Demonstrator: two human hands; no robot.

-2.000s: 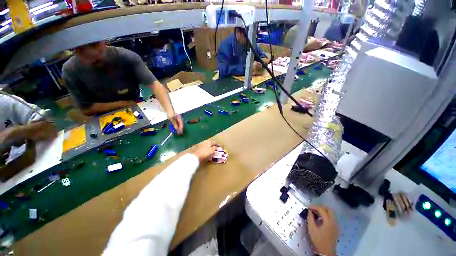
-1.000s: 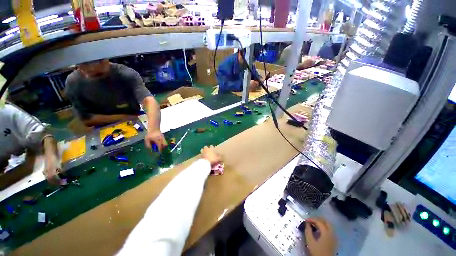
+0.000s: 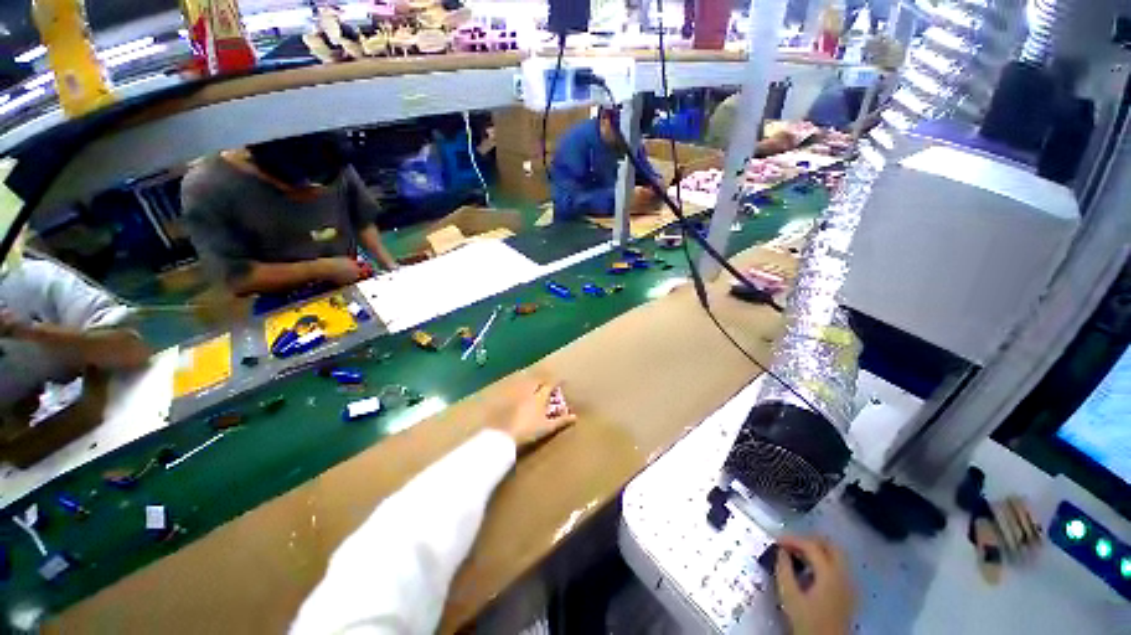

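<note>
My left hand (image 3: 536, 416), in a white sleeve, reaches over the brown paper (image 3: 633, 366) beside the belt. Its fingers are around a small pink-and-white unit (image 3: 558, 404), partly hidden by the hand. My right hand (image 3: 812, 586) is at the perforated plate (image 3: 695, 564), with fingers at a small black block (image 3: 771, 558); whether it grips the block or a unit there cannot be told. Another black block (image 3: 718, 506) sits on the plate near the duct mouth.
The ribbed silver duct (image 3: 812, 335) ends in a round black inlet (image 3: 788, 453) close above my right hand. A white machine head (image 3: 967, 248) hangs above. Black cables cross in front. The green belt (image 3: 434, 372) carries blue cylinders. Coworkers sit across it. A button panel (image 3: 1098, 546) is at right.
The view has shifted slightly. My left hand stays at the pink unit, its fingers now more over it. My right hand stays at the plate. The coworker opposite has drawn an arm back from the belt.
</note>
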